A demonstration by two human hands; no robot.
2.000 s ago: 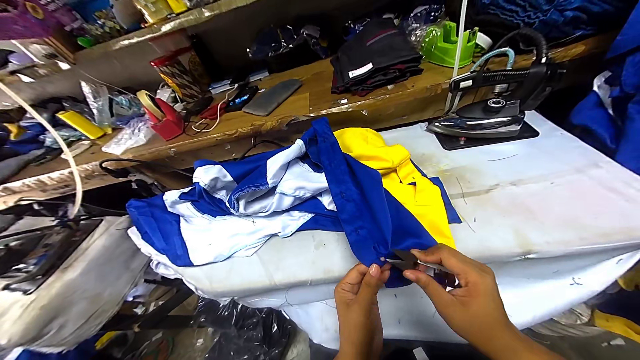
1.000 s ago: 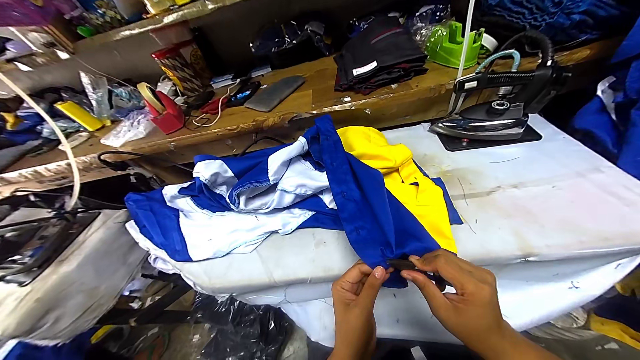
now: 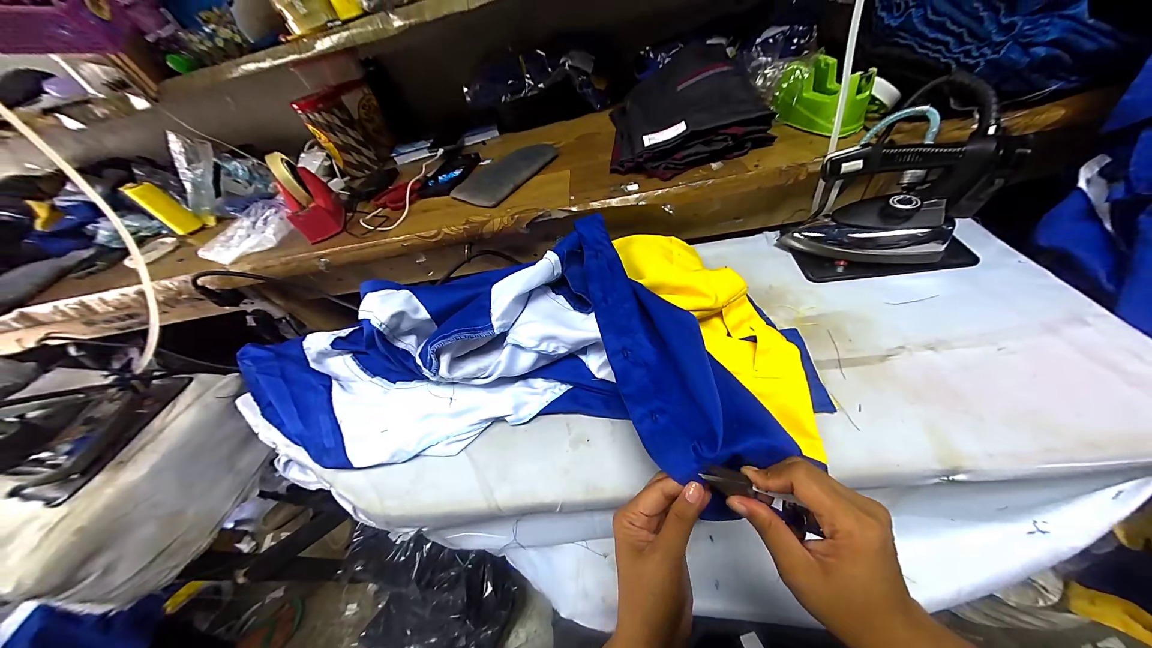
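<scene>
A blue, white and yellow garment (image 3: pixel 670 360) lies bunched on the white-covered ironing table, its blue button edge running down to the table's front edge. My left hand (image 3: pixel 655 531) pinches the lower end of that blue edge between thumb and forefinger. Just to its right, my right hand (image 3: pixel 814 531) grips a small dark cutting tool (image 3: pixel 733 481), likely thread snips, with its tip against the blue cloth. The fingers partly hide the tool, so its full shape cannot be told.
A steam iron (image 3: pixel 873 234) rests on a dark pad at the table's back right. Behind runs a wooden shelf (image 3: pixel 585 184) with folded dark clothes (image 3: pixel 688 112), a green plastic holder (image 3: pixel 819 94) and a red tape dispenser (image 3: pixel 310 202). Black plastic bags (image 3: pixel 432 585) lie below the front left.
The tool in my right hand shows at a slightly different angle than one second ago. Both hands stay at the same blue edge, and the garment lies as before.
</scene>
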